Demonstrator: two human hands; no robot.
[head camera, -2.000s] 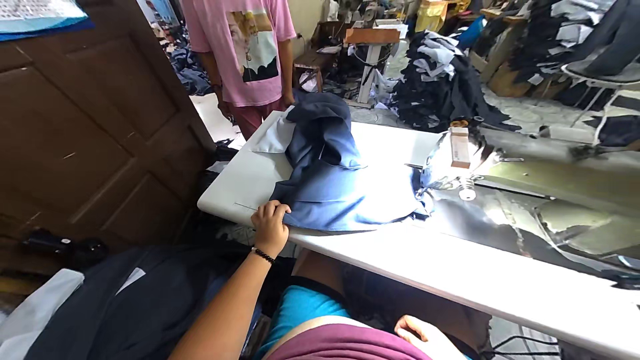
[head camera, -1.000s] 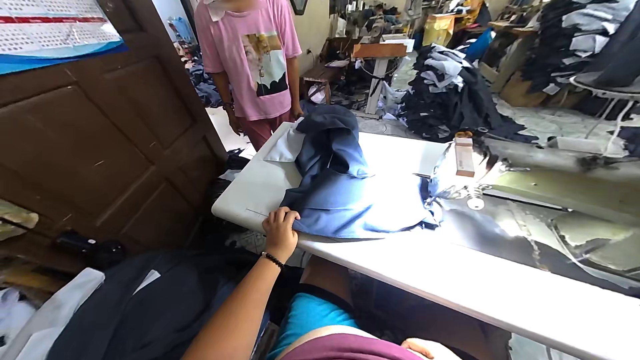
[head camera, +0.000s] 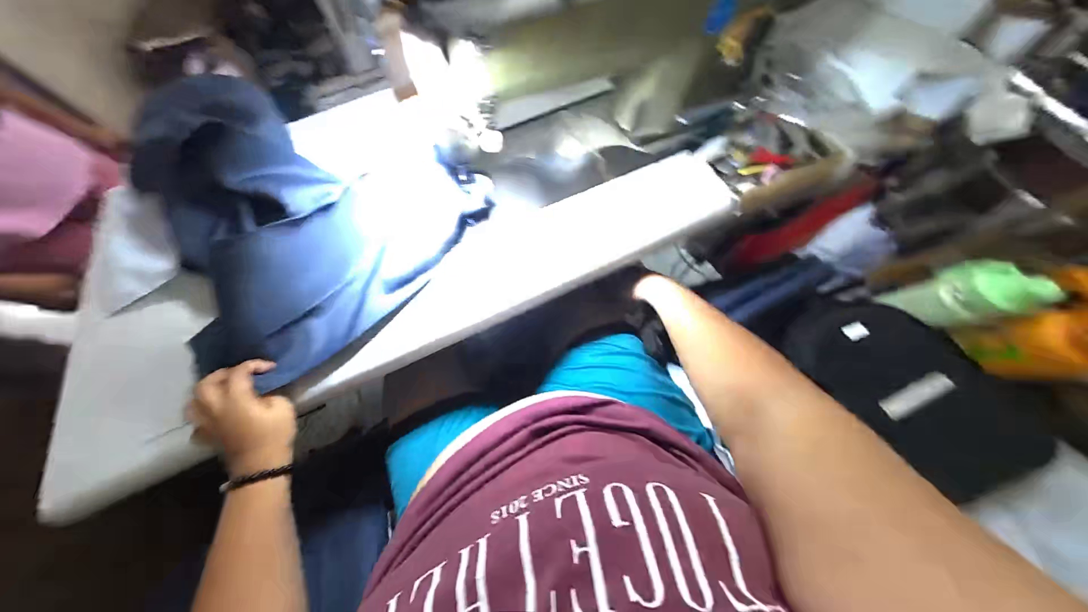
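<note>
Dark blue fabric (head camera: 289, 272), folded and bunched at its far end, lies on the white sewing table (head camera: 510, 280). My left hand (head camera: 242, 416), with a dark beaded bracelet on the wrist, grips the near corner of this fabric at the table's front edge. A blurred, brightly lit sewing machine (head camera: 450, 93) stands at the fabric's right end. My right arm reaches down past the table's front edge on the right; my right hand (head camera: 650, 293) is mostly hidden in shadow beside my knee, and what it touches does not show.
A person in a pink shirt (head camera: 42, 170) stands at the table's far left. Right of the table are a black fabric bundle (head camera: 918, 399), green and orange bags (head camera: 994, 293) and a wooden tray edge (head camera: 799, 183) with small items. The view is blurred.
The view has swung far to the right. My right hand has moved from my lap to below the table edge at the right. My left hand stays at the fabric's near corner.
</note>
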